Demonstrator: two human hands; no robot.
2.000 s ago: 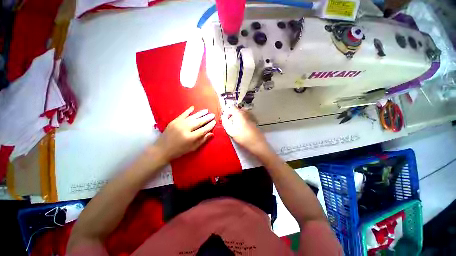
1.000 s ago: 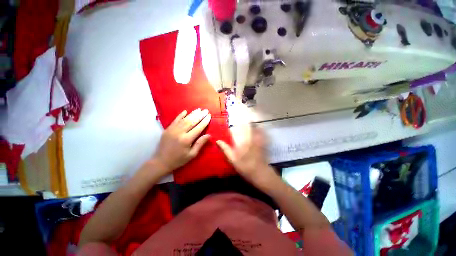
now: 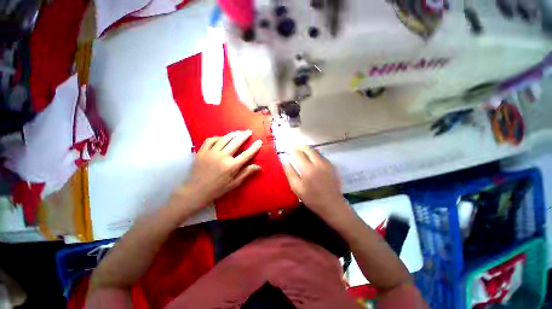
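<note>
A red fabric panel (image 3: 200,114) lies flat on the white table, its right edge at the needle area of the cream sewing machine (image 3: 387,78). My left hand (image 3: 221,166) rests flat on the panel with its fingers apart. My right hand (image 3: 315,181) is at the panel's right edge, just below the presser foot area (image 3: 278,117); its fingertips are bright and blurred, so I cannot tell if they pinch the cloth. A white oblong piece (image 3: 212,72) hangs over the top of the panel.
Pale pieces with red edges (image 3: 57,136) lie at the left. A dark tool (image 3: 451,122) and an orange-red ring-shaped item (image 3: 507,122) lie right of the machine. A blue crate (image 3: 439,223) and green tray (image 3: 535,265) stand at lower right, a blue basket (image 3: 72,265) at lower left.
My right hand has moved back from the needle towards me, along the panel's right edge. My left hand stays on the cloth. The camera view has shifted.
</note>
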